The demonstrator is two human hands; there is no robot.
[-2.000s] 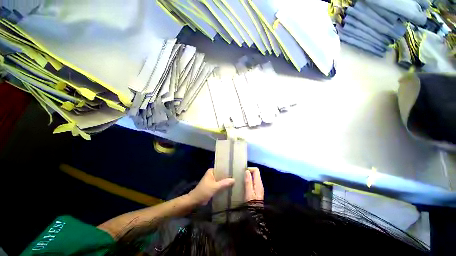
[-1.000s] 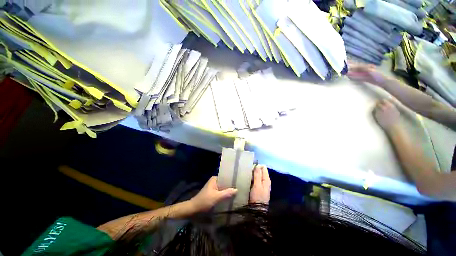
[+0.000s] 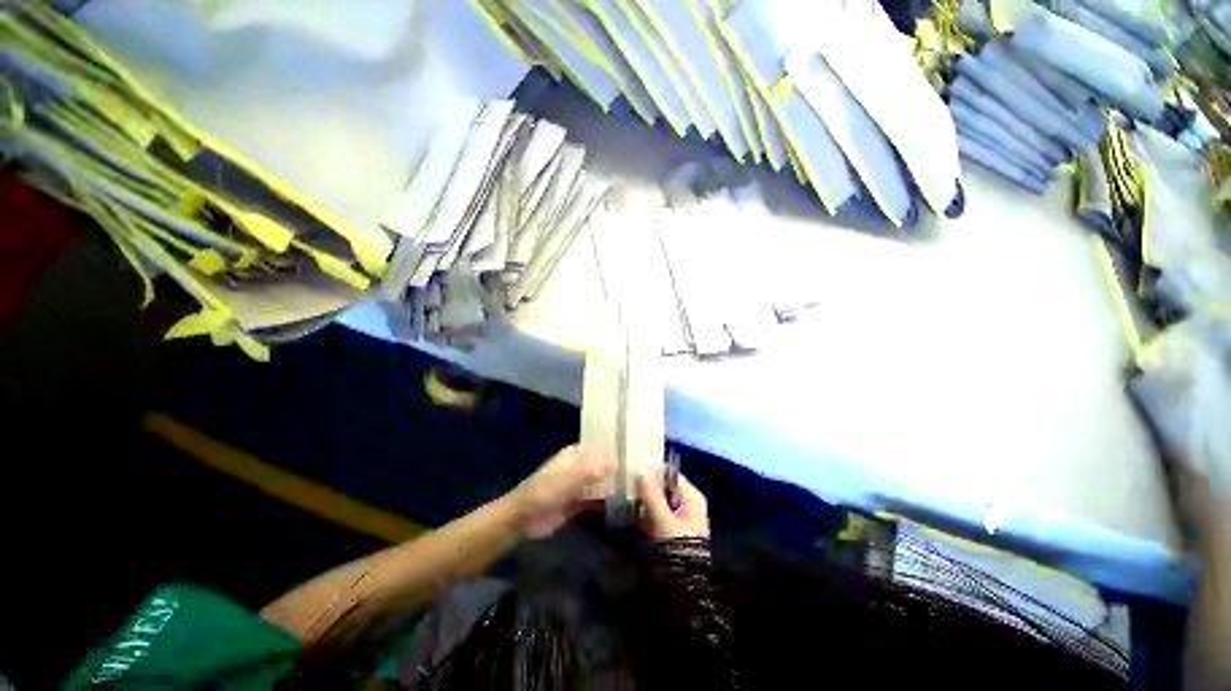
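A pale zipper strip [image 3: 622, 405] with a dark line down its middle stands out over the table's front edge, its far end overlapping the table. My left hand [image 3: 564, 489] grips its near end from the left side. My right hand [image 3: 672, 505] holds the same end from the right, with a small dark tool, perhaps snips, showing at its fingers. Hair hides part of my right hand and wrist. A fanned pile of zipper strips [image 3: 493, 216] lies on the table at left centre, and a looser pile [image 3: 675, 277] lies beside it.
Yellow-edged panels [image 3: 203, 162] are stacked at left, with binding tails hanging over the edge. More panels [image 3: 689, 81] fan across the back. Folded bundles [image 3: 1026, 101] lie at back right. Another person's arm [image 3: 1206, 581] is at the right edge, by a pale piece [image 3: 1195, 392].
The strip has shifted so its near end shows between my hands, and my fingers have closed in there. The other person's arms have moved to the right edge, beside a pale piece.
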